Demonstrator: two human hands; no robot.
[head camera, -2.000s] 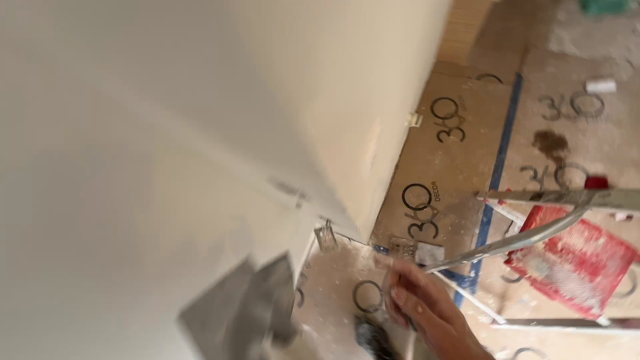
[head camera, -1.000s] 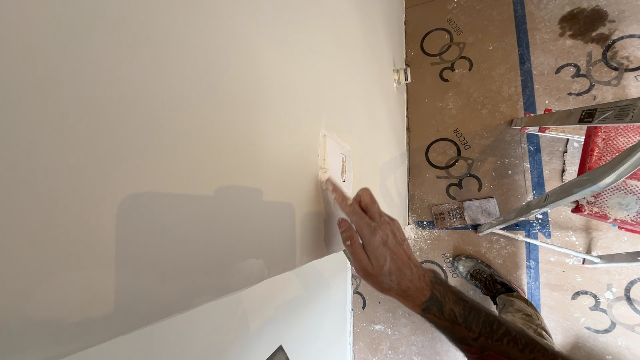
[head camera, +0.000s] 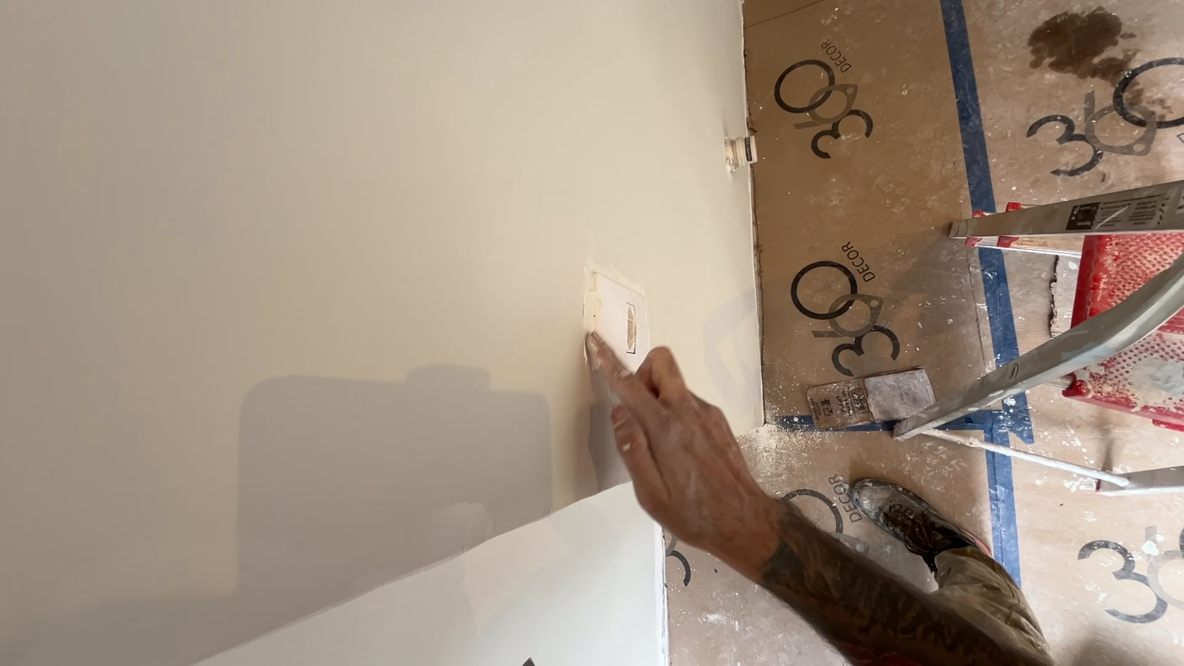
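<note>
My right hand (head camera: 689, 453) reaches up from the lower right with its index finger extended. The fingertip touches the lower left edge of a pale rectangular wall plate (head camera: 618, 310), around which whitish filler lies on the cream wall (head camera: 416, 231). A narrow slot shows in the plate. Nothing is held in this hand; the other fingers are bent. My left hand is out of view. A small dark corner of something (head camera: 529, 662) pokes in at the bottom edge.
Brown printed floor paper (head camera: 823, 213) with blue tape (head camera: 971, 129) lies along the wall. At right stands a metal stepladder (head camera: 1064, 356) with a red perforated step (head camera: 1128, 324). A dusty sanding block (head camera: 869, 398) and a worn shoe (head camera: 911, 518) are near its foot. A white wall edge (head camera: 518, 573) juts in below.
Two seconds ago wide metal blades showed at the lower left, and my right hand was lower, away from the wall plate. One second ago its finger was at the plate's edge, as now.
</note>
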